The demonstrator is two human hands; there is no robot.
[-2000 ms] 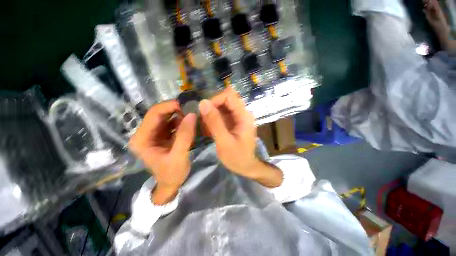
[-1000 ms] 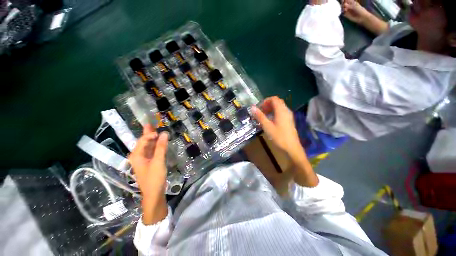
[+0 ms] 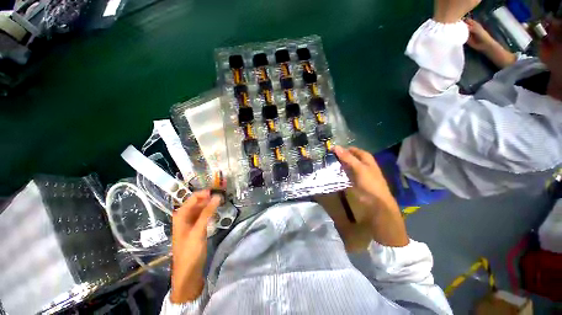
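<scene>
A clear blister tray (image 3: 339, 117) filled with rows of black modules (image 3: 270, 112) with gold flex tails stands upright to me in front of my lap. My right hand (image 3: 363, 175) grips the tray's lower right edge. My left hand (image 3: 198, 215) pinches a small black module with a gold tail (image 3: 217, 179) left of the tray, partly hidden by the fingers. Another clear tray (image 3: 206, 126) with a pale sheet shows under the filled tray's left side.
White strips (image 3: 148, 167) and a bag of coiled strips (image 3: 132, 212) lie left. Ribbed stacked trays (image 3: 74, 227) stand far left. A person in a striped smock (image 3: 474, 123) sits at the right. A carton (image 3: 505, 304) and a red box (image 3: 542, 264) are below right.
The filled tray has turned nearly square to the view and shifted right and up off the tray beneath. My right hand has moved right with its edge. My left hand is clear of the filled tray.
</scene>
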